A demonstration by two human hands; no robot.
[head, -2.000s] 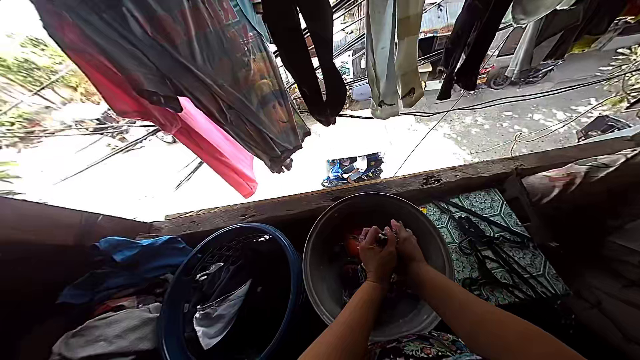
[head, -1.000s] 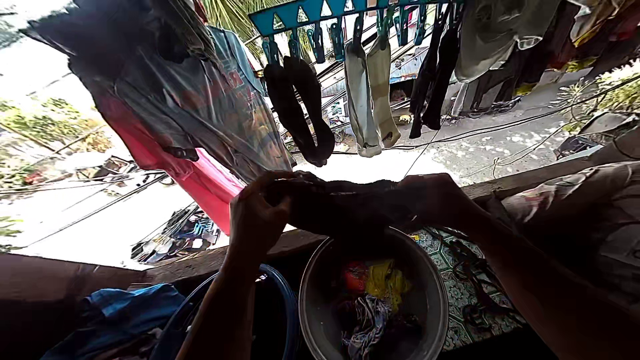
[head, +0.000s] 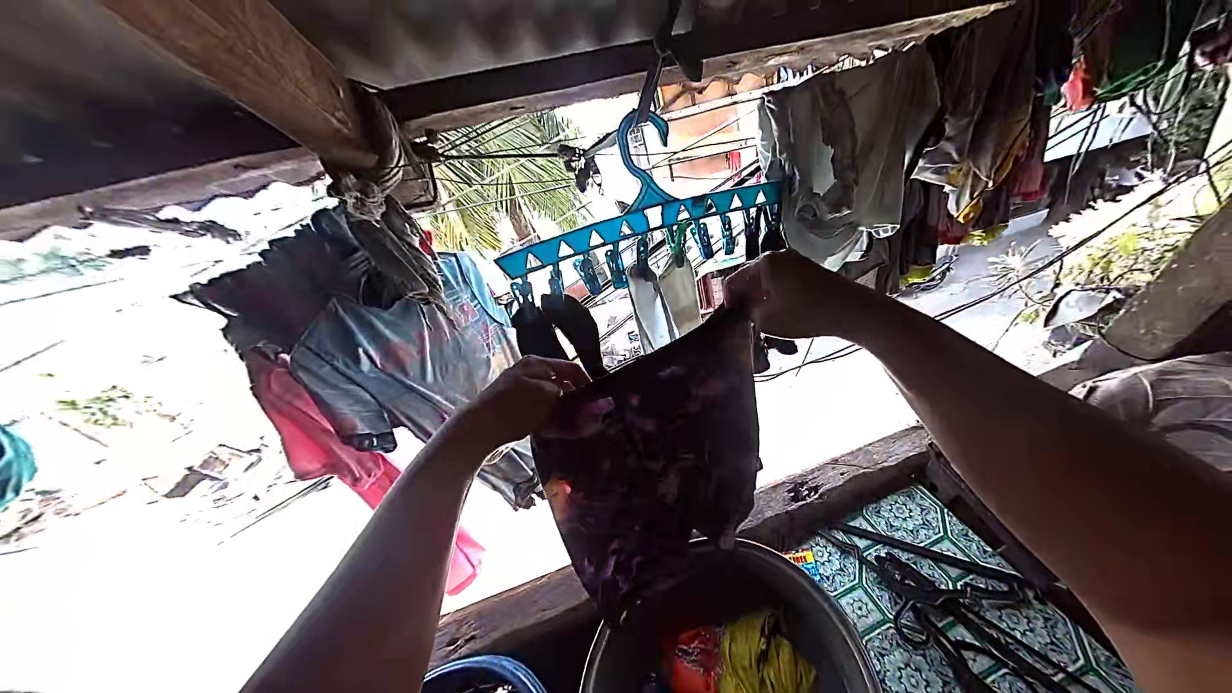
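A dark patterned garment (head: pixel 654 452) is stretched between my two hands, its lower edge hanging over the round basin (head: pixel 842 626). My left hand (head: pixel 534 395) pinches its upper left corner, and my right hand (head: pixel 780 289) grips the upper right corner, held higher. Inside the basin lie a yellow cloth (head: pixel 765 654) and a red cloth (head: pixel 695 659). Behind the garment hangs a blue clip hanger (head: pixel 645 226) with dark socks (head: pixel 558 327) and pale socks (head: pixel 664 303) pegged to it.
Shirts (head: pixel 385 356) and a pink garment (head: pixel 322 433) hang at left; more clothes (head: pixel 847 144) hang at right. A wooden beam (head: pixel 279 87) crosses overhead. A wooden ledge (head: pixel 520 611) runs behind the basin. Dark plastic hangers (head: pixel 953 597) lie on the patterned surface. A blue basket's rim (head: pixel 486 669) shows below.
Both hands were down in the basin, then rose with the bunched dark garment; now it hangs spread open between them. The view has tilted up, showing the hanger's hook and the beam.
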